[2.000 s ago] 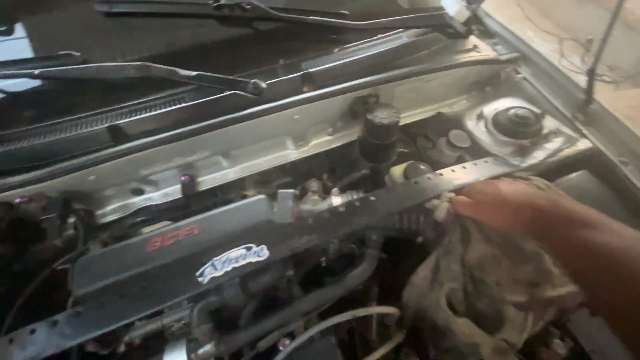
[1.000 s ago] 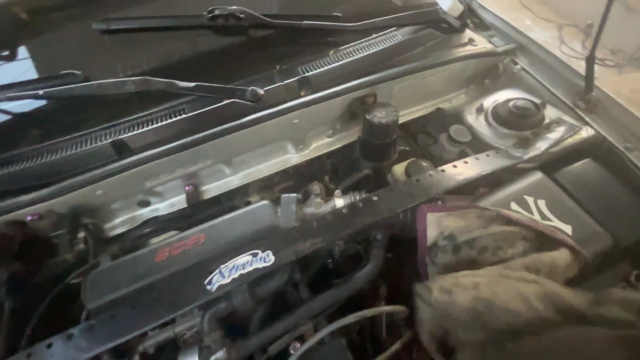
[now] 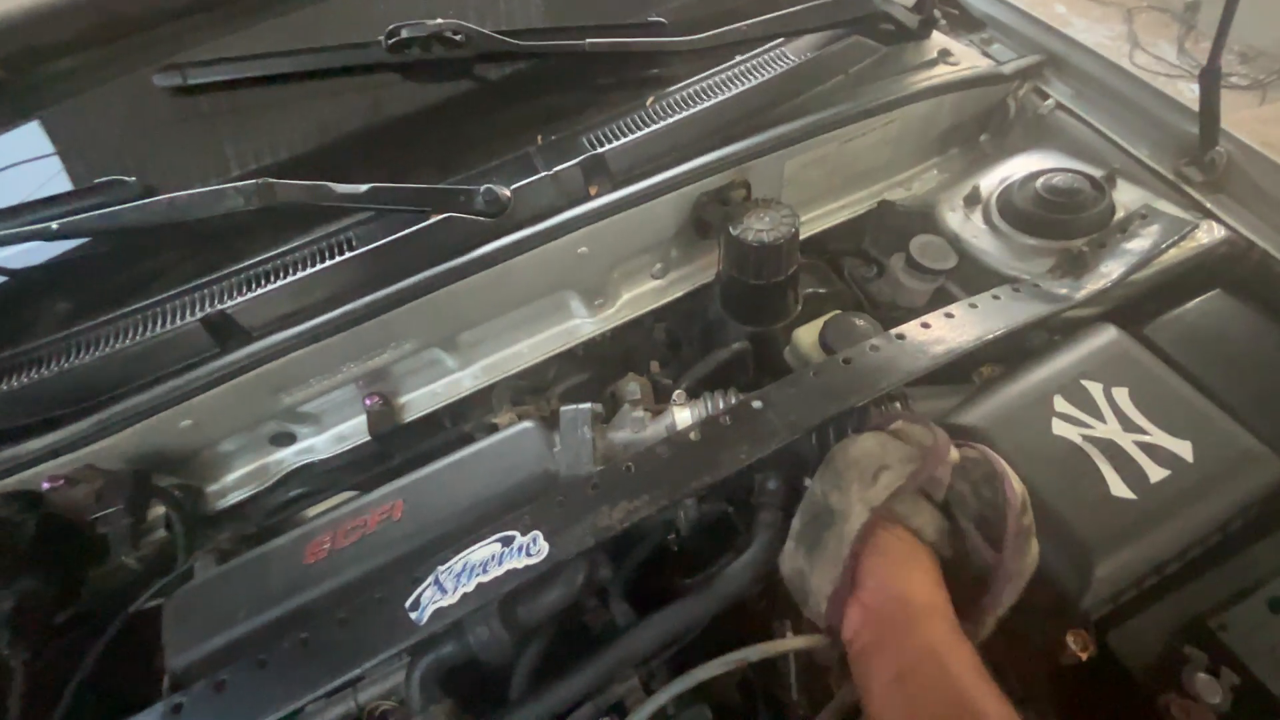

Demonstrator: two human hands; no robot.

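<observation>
A dirty grey cloth with a dark purple edge (image 3: pixel 830 530) is bunched around my right hand (image 3: pixel 900 560), which reaches in from the bottom right. The cloth hides the fingers, which are closed on it. It lies just below the perforated metal strut bar (image 3: pixel 960 325), beside the black box cover with a white emblem (image 3: pixel 1110 440). The bar crosses the engine bay diagonally, past the grey engine cover with red lettering (image 3: pixel 370 560). My left hand is not in view.
Behind the bar stand a black cylindrical canister (image 3: pixel 760 260), a reservoir with a dark cap (image 3: pixel 850 332) and the strut tower (image 3: pixel 1055 205). Wiper arms (image 3: pixel 380 197) lie over the windshield. Hoses (image 3: pixel 730 665) run below the bar. A prop rod (image 3: pixel 1213 100) rises at the right.
Two seconds ago the hand and cloth were on the bar; a second ago the cloth lay spread over the black box cover's front. Now it is bunched at the cover's left side, below the bar.
</observation>
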